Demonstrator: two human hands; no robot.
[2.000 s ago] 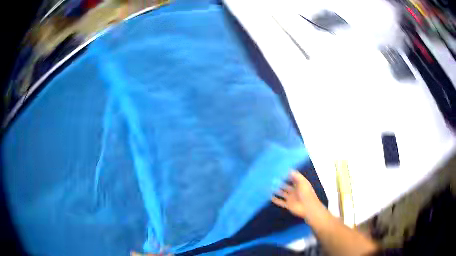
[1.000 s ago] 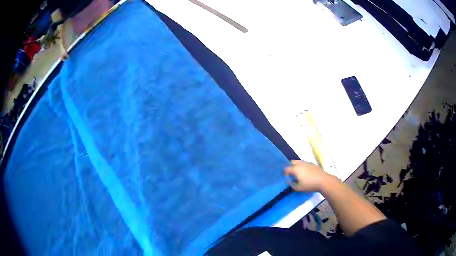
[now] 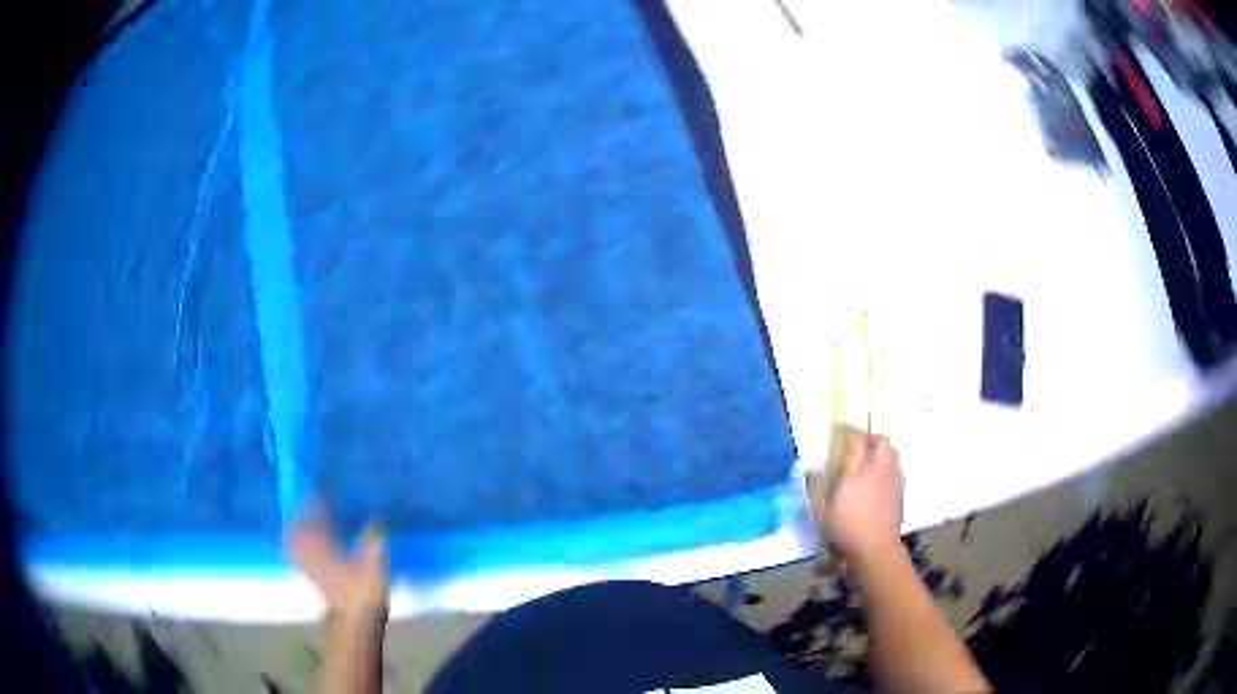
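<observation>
A wide blue fabric ply (image 3: 516, 271) covers the left and middle of the table, with a brighter blue band running away from me and a bright strip along the near edge. A narrow black fabric edge (image 3: 726, 190) shows along its right side. My right hand (image 3: 863, 499) is closed around the near end of a flat yellow ruler or stick (image 3: 851, 373) on the white table, just right of the fabric corner. My left hand (image 3: 342, 559) is blurred, over the near edge of the blue fabric, fingers apart.
The white table top (image 3: 909, 203) lies to the right. A dark phone-like rectangle (image 3: 1003, 349) lies on it, with a grey object (image 3: 1061, 111) and a long black item (image 3: 1167, 203) farther off. Dark scraps (image 3: 1112, 597) litter the floor at the lower right.
My right hand has left the fabric corner and taken hold of the yellow stick. My left hand has come into view at the near edge. The view has turned, and the near fabric edge lies flatter.
</observation>
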